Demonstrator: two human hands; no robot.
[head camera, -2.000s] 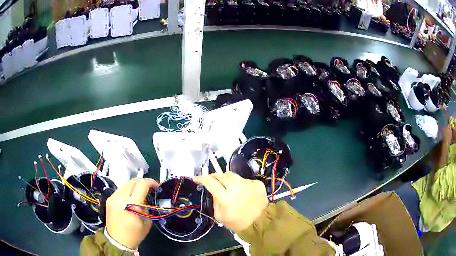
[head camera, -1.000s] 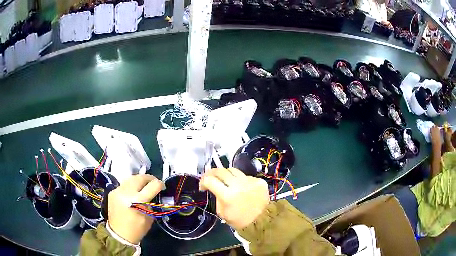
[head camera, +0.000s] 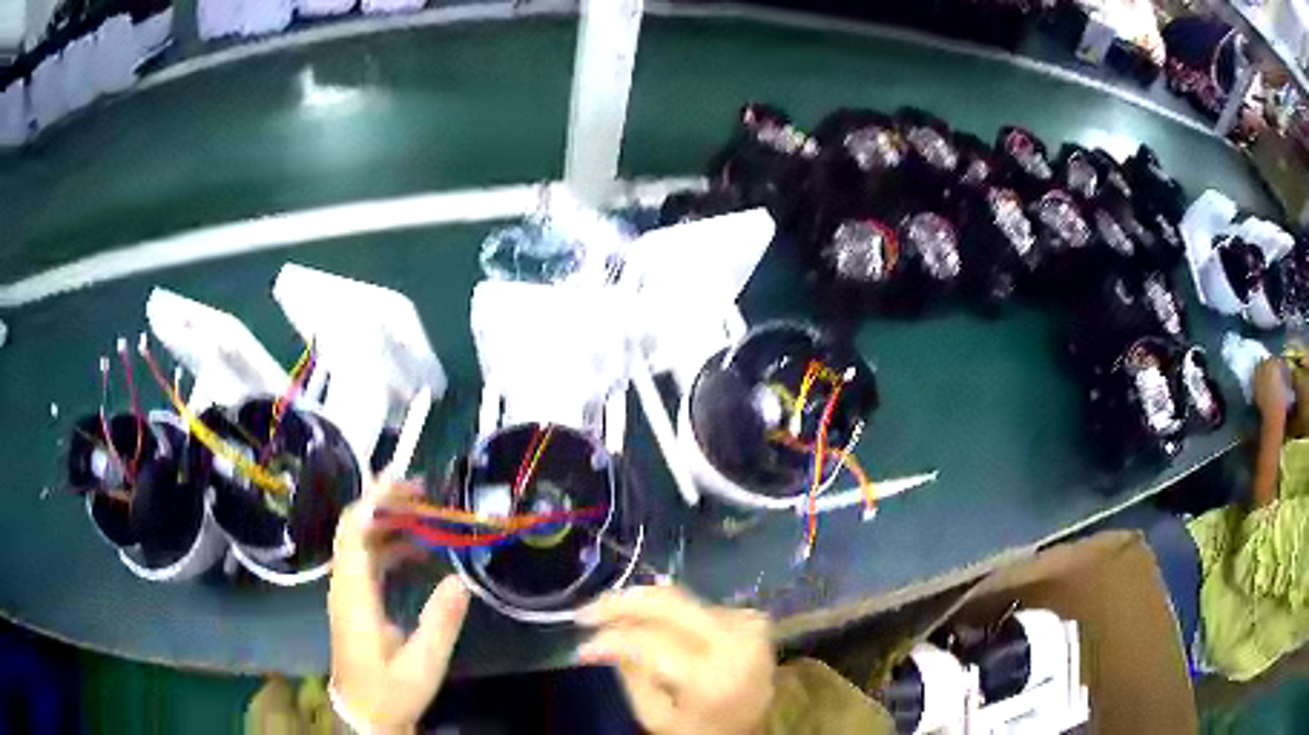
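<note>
A white camera housing (head camera: 538, 610) with a black hollow inside sits upright in front of me, its white bracket (head camera: 553, 345) behind it. A red, orange and blue wire harness (head camera: 488, 526) lies across its opening towards the left. My left hand (head camera: 385, 610) is at the housing's left side, thumb and fingers apart, fingertips by the harness end; whether they touch the wires is unclear. My right hand (head camera: 682, 653) is blurred at the housing's lower right rim, fingers pointing left; whether it grips anything is unclear.
Two wired housings stand left (head camera: 287, 567), another right (head camera: 782, 417). A pale pointed strip (head camera: 890, 490) lies beside it. Many black modules (head camera: 1005, 223) are grouped right. An open carton (head camera: 1113, 589) holds camera units at lower right. A post (head camera: 603, 101) stands behind; another person's arm (head camera: 1270, 445) is far right.
My left hand has opened and moved lower. My right hand has moved from the housing's upper right rim down to its lower right. The view has tilted downward, so the bench appears higher.
</note>
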